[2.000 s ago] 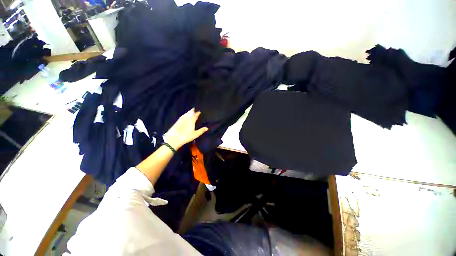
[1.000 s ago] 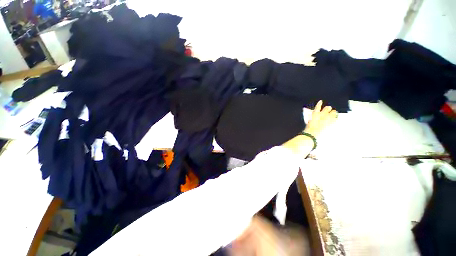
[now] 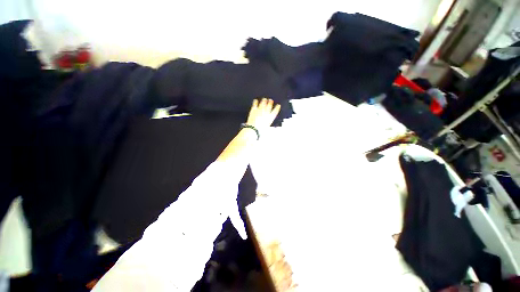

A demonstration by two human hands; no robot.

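Observation:
My left hand [image 3: 263,113], with a dark bracelet at the wrist, reaches out from the lower left. It lies palm down at the right end of the black cut panels [image 3: 222,85], fingers slightly apart, with no grip visible. A wide flat black panel [image 3: 165,165] lies left of my forearm and is partly hidden by it. A small skin-coloured shape is cut off at the bottom right edge; I cannot tell whether it is my right hand.
A folded black heap [image 3: 365,57] lies at the back right. Dark cloth [image 3: 436,222] hangs over the white table's [image 3: 325,199] right side. A brown-edged strip [image 3: 390,147] lies near it. Red items and a metal frame stand at the far right. Dark bunched cloth fills the left.
The view has swung right. My left hand has moved from the dark cloth at the left to the right end of the panels. The orange piece has nearly left the view.

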